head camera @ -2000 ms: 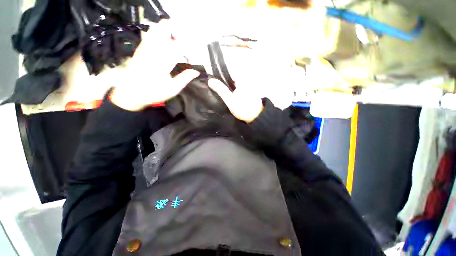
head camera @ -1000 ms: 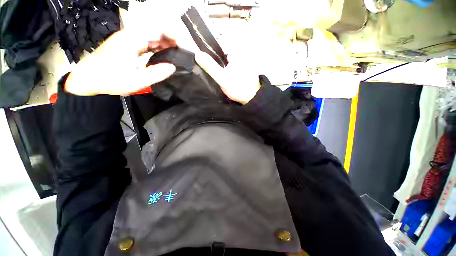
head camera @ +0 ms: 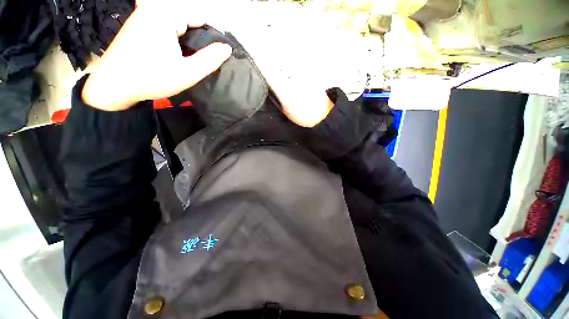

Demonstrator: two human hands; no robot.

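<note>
A dark grey fabric piece hangs over the front of the table, above the apron. My left hand holds its left upper part, with the thumb on top of the cloth. My right hand is at the right edge of the cloth; glare washes out its fingers, so its grip cannot be told. No zip can be made out at the right hand. The zip pile lies at the upper left, partly behind my left hand.
Plain black cloth lies at the far left. The cream sewing machine stands at the upper right. A blue crate with black cloth is below the table at right. A red-orange table edge shows at left.
The fabric piece is spread flatter, showing a broad grey face with a curved edge. The zip strip that stuck up by my right hand is out of sight. The view has shifted slightly.
</note>
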